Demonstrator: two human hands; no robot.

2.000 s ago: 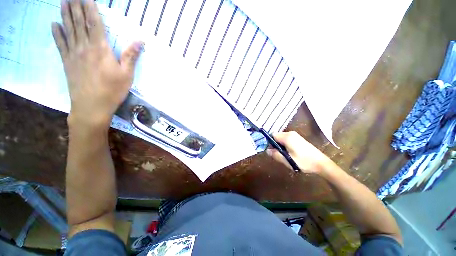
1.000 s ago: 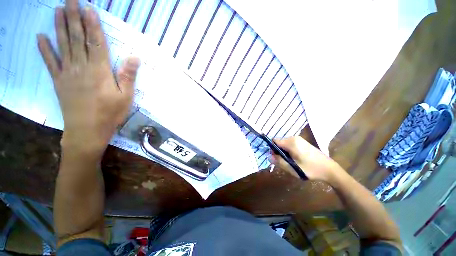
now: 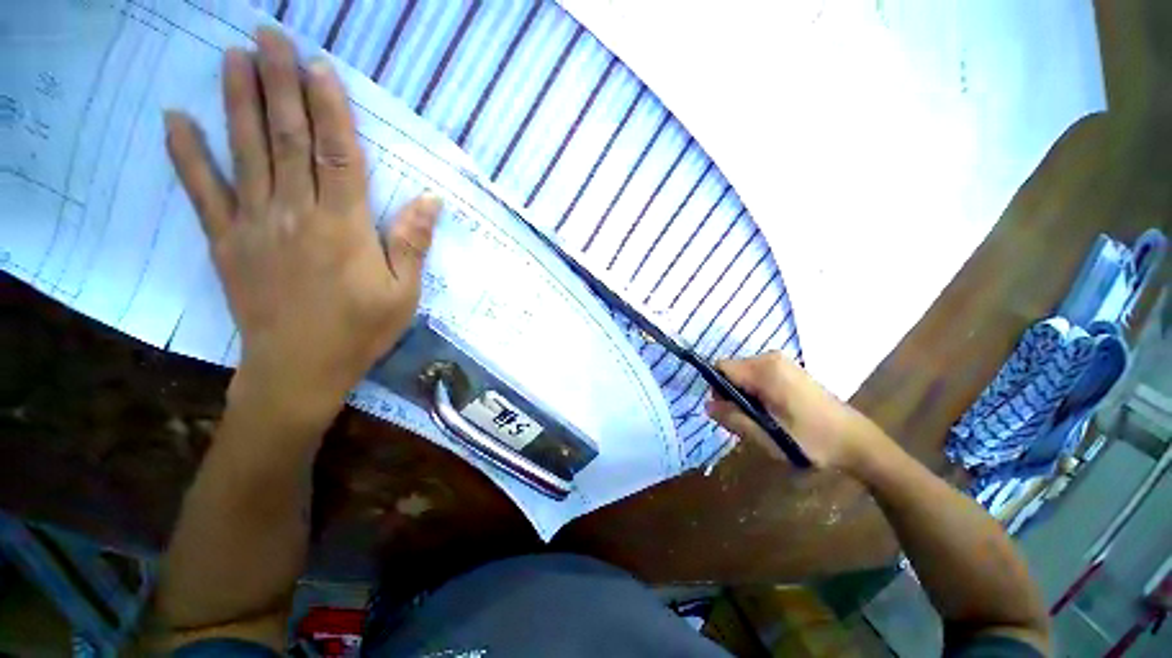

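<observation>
A white paper pattern with fine printed lines (image 3: pixel 540 321) lies over striped fabric (image 3: pixel 604 167), whose stripes show beyond its curved edge. My right hand (image 3: pixel 799 414) grips the black handles of the shears (image 3: pixel 694 363). Their long blades point up-left along the paper's edge. My left hand (image 3: pixel 309 219) lies flat on the paper with its fingers apart, holding nothing. A silver metal weight (image 3: pixel 546 437) with a bar handle and a small white label sits on the paper, just right of my left wrist.
A large white sheet (image 3: pixel 874 142) lies beyond the striped fabric. A bundle of blue-and-white striped cloth (image 3: pixel 1028 386) is at the table's far right. The brown table (image 3: pixel 990 276) shows worn marks. Boxes and red items are below its near edge.
The view has shifted, so the paper, weight and hands sit lower and further right in the picture. The shears lie further up-left along the paper edge, and their blades look closer together.
</observation>
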